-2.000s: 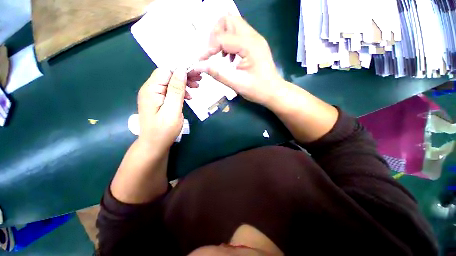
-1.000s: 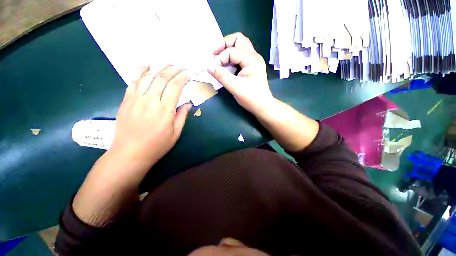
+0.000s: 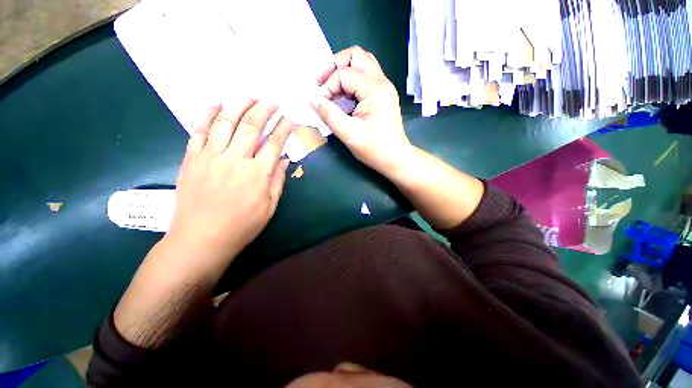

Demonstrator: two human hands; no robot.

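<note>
A large white box blank (image 3: pixel 228 57) lies on the dark green mat, running off the top edge of the picture. Its near end has a brownish flap (image 3: pixel 307 141). My left hand (image 3: pixel 228 170) lies palm down, fingers spread, over the blank's near left part. My right hand (image 3: pixel 363 106) is at the near right corner, thumb and curled fingers closed at the blank's edge; the exact pinch is partly hidden by the fingers. A small white printed piece (image 3: pixel 142 210) with a rounded end lies partly under my left hand and wrist.
Stacked blanks (image 3: pixel 523 57) with stepped edges stand at the upper right. A magenta bag (image 3: pixel 550 193) with a torn pale rim is beside the bench at right. Small scraps (image 3: pixel 55 206) lie on the green mat (image 3: pixel 61 136). A wooden board (image 3: pixel 53 23) is at the upper left.
My left hand has gone from pinching near the blank's flap to lying flat on the blank. My right hand stays at the blank's edge. The camera view has shifted.
</note>
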